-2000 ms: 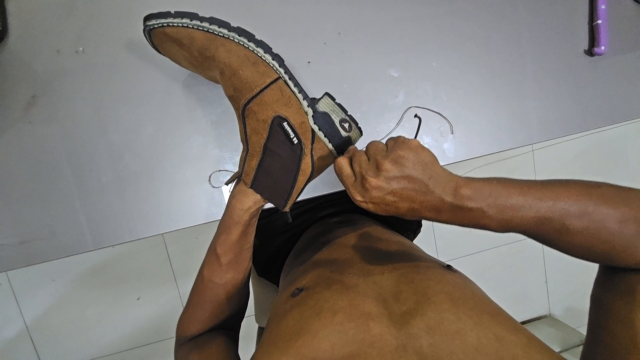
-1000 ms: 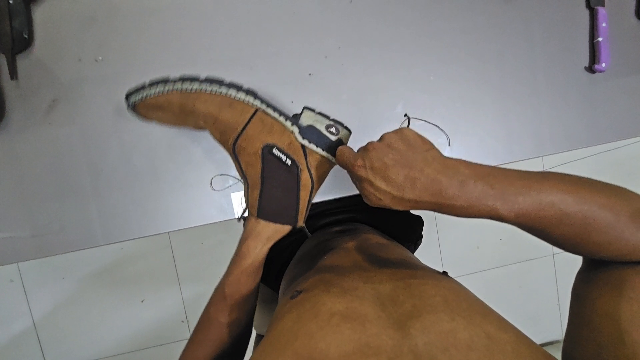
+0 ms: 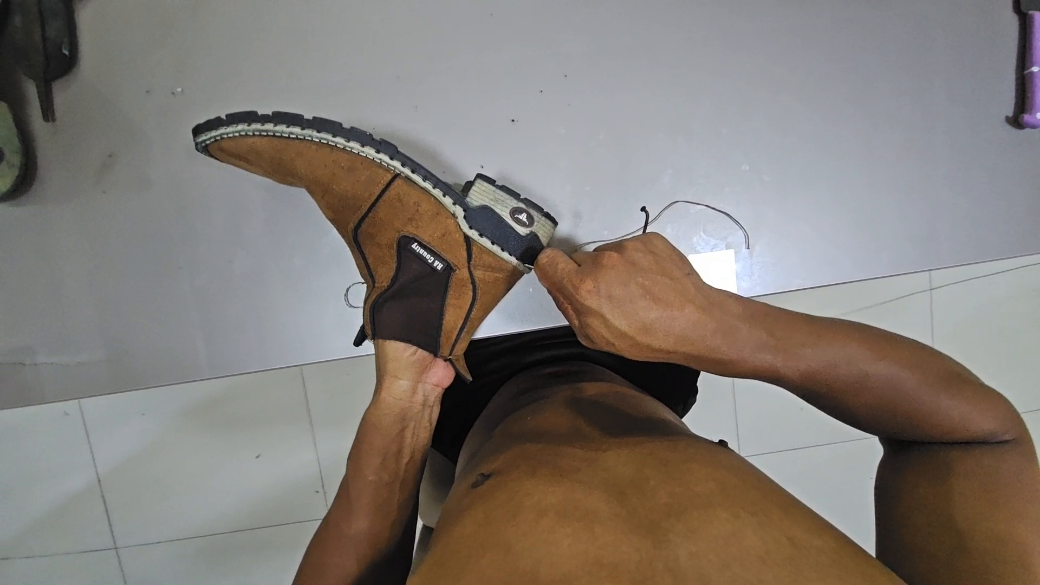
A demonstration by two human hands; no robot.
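Observation:
A tan suede ankle boot (image 3: pixel 325 171) with a dark elastic side panel is held sideways, toe to the left and sole facing up and away. My left hand (image 3: pixel 413 364) is inside its shaft, fingers hidden; only the wrist and base of the palm show. At the back of the heel, my right hand (image 3: pixel 626 292) is closed in a fist, thumb side touching the sole's edge. A thin dark hooked piece (image 3: pixel 645 218) sticks up from behind its knuckles; the rest is hidden. A thin thread (image 3: pixel 715 208) curves out behind this fist. Another thread loop (image 3: pixel 351 294) shows beside the boot's shaft.
The grey table (image 3: pixel 203 325) ends just in front of my body. A small white piece (image 3: pixel 717 270) lies by my right wrist. A purple-handled tool (image 3: pixel 1032 73) is at the far right, and dark objects (image 3: pixel 41 41) are at the upper left. The floor (image 3: pixel 203 455) is tiled.
The boot's toe has swung lower than two seconds ago. My right hand stays at the heel, and the hooked piece keeps its place by the knuckles. The view has shifted somewhat.

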